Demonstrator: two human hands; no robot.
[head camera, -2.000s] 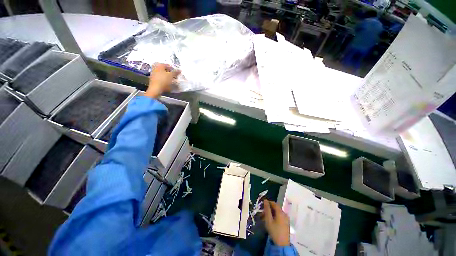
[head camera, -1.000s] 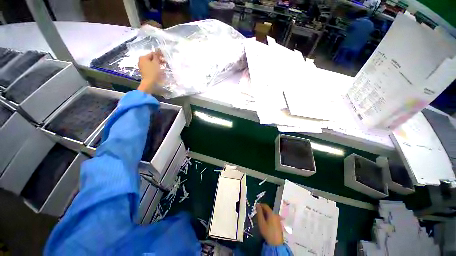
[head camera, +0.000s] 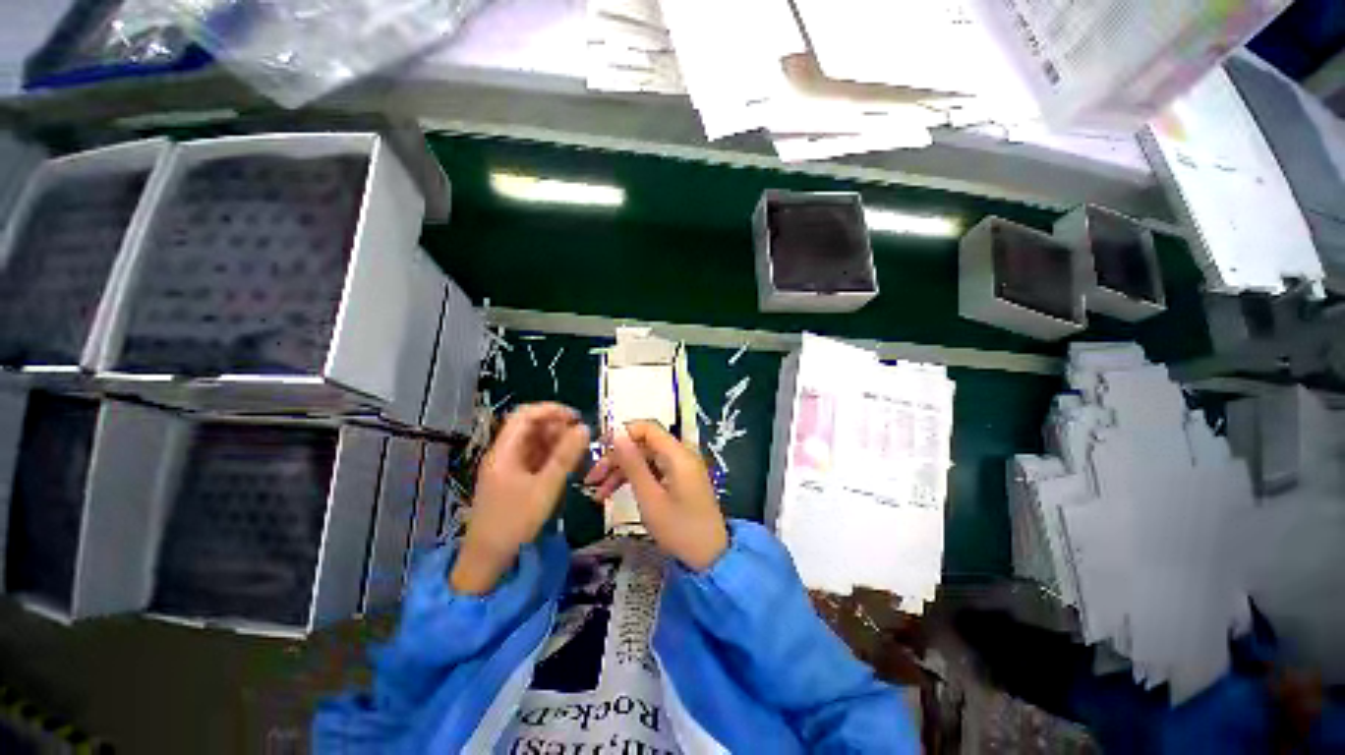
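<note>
A long narrow carton (head camera: 643, 387), cream inside, lies on the green surface in front of me, partly hidden by my hands. My left hand (head camera: 519, 479) and my right hand (head camera: 659, 484) are close together over its near part, fingertips nearly meeting. Something small and white seems to be between the fingertips, too small and blurred to name. Thin white strips (head camera: 726, 416) lie beside the carton on both sides. A pile of flat printed sheets (head camera: 866, 465) lies to the right of my hands.
Large foam-lined boxes (head camera: 251, 266) are stacked at left. Smaller dark-lined boxes (head camera: 817, 251) stand on the green belt (head camera: 664, 244) beyond. A clear bag (head camera: 317, 44) and loose white sheets (head camera: 738, 67) lie on the shelf. Stacked cartons (head camera: 1143, 516) and part of a person in blue are at right.
My left hand has left the clear bag on the shelf and come down beside my right hand over the carton. The view has tilted downward.
</note>
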